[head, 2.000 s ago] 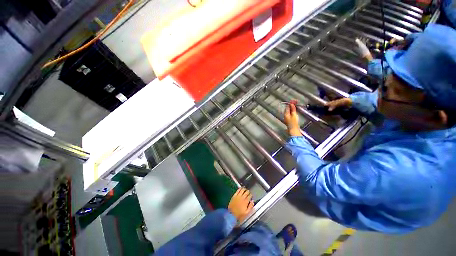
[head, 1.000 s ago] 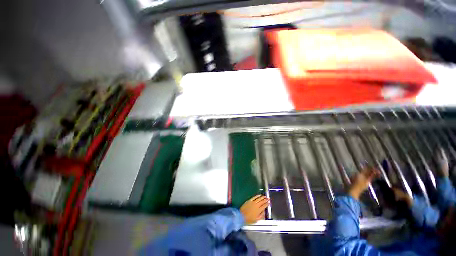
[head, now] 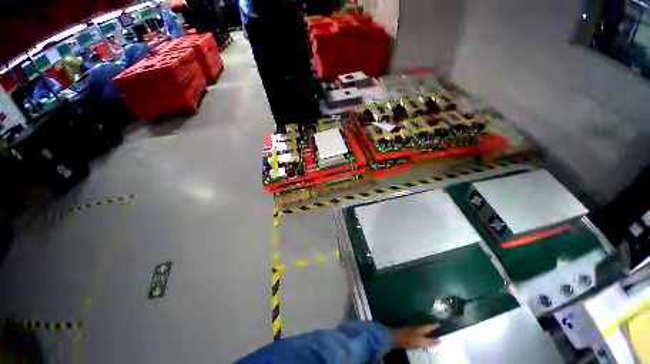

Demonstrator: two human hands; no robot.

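Observation:
My left hand [head: 417, 336], bare with a blue sleeve, reaches in at the bottom centre. Its fingers lie at the left corner of a plain silver metal cover [head: 492, 341], which is cut off by the bottom edge. The hand is small and slightly blurred; no grip on the cover shows. A second flat silver cover [head: 417, 226] lies farther along the green line surface [head: 399, 291]. A third silver unit [head: 531, 199], with two dark round fans on its side, lies on the parallel green lane. My right hand is not in view.
A small shiny round thing [head: 447, 306] lies on the green surface. Red trays of circuit boards [head: 427, 153] stand beyond the line's end, with a black stack [head: 285, 71] behind. A white panel with round knobs [head: 563, 288] is at right. Floor with striped tape is left.
The view has swung left, from the roller conveyor and the neighbouring worker to the line's end and the floor. My left hand has gone from beside the rollers to the cover's corner.

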